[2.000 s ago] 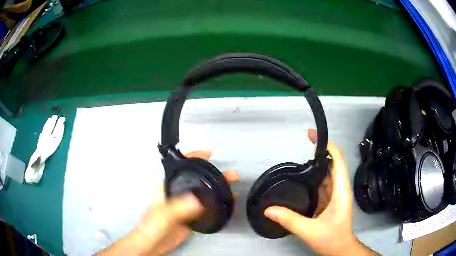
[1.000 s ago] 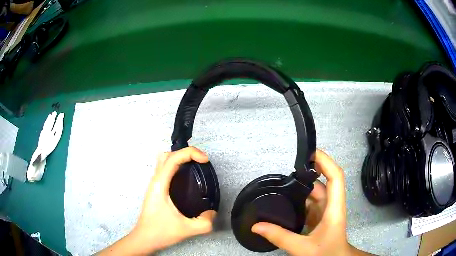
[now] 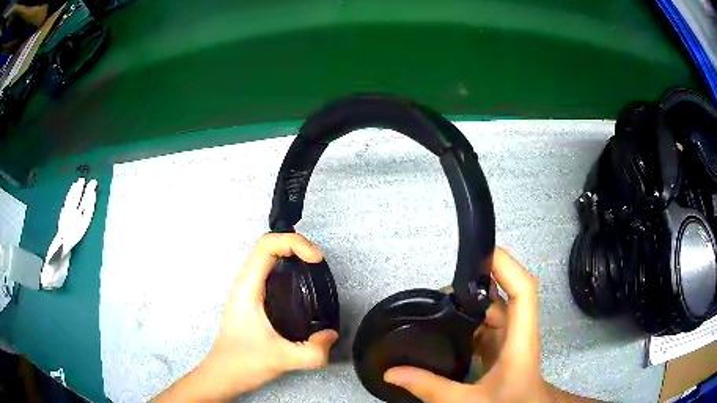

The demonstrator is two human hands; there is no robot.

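Observation:
Black over-ear headphones (image 3: 374, 113) are held over the white bench mat (image 3: 189, 205), the headband arching away from me. My bare left hand (image 3: 271, 315) grips the left ear cup (image 3: 292, 297) by its edges, fingers at the top and thumb at the bottom; this cup is turned partly edge-on. My bare right hand (image 3: 495, 338) holds the right ear cup (image 3: 409, 338), thumb on its smooth outer face and fingers behind it near the hinge. The undersides of both cups are hidden.
A nested stack of black headphones (image 3: 629, 236) stands at the right, over a printed sheet (image 3: 682, 345). A white glove (image 3: 71, 228) lies at the left. The green surface (image 3: 377, 47) runs behind the mat. A blue bin edge (image 3: 692, 47) shows at top right.
From two seconds ago, my left hand has moved from the cup's face to its edges and that cup has turned. Over the last second the right cup has come slightly nearer to me.

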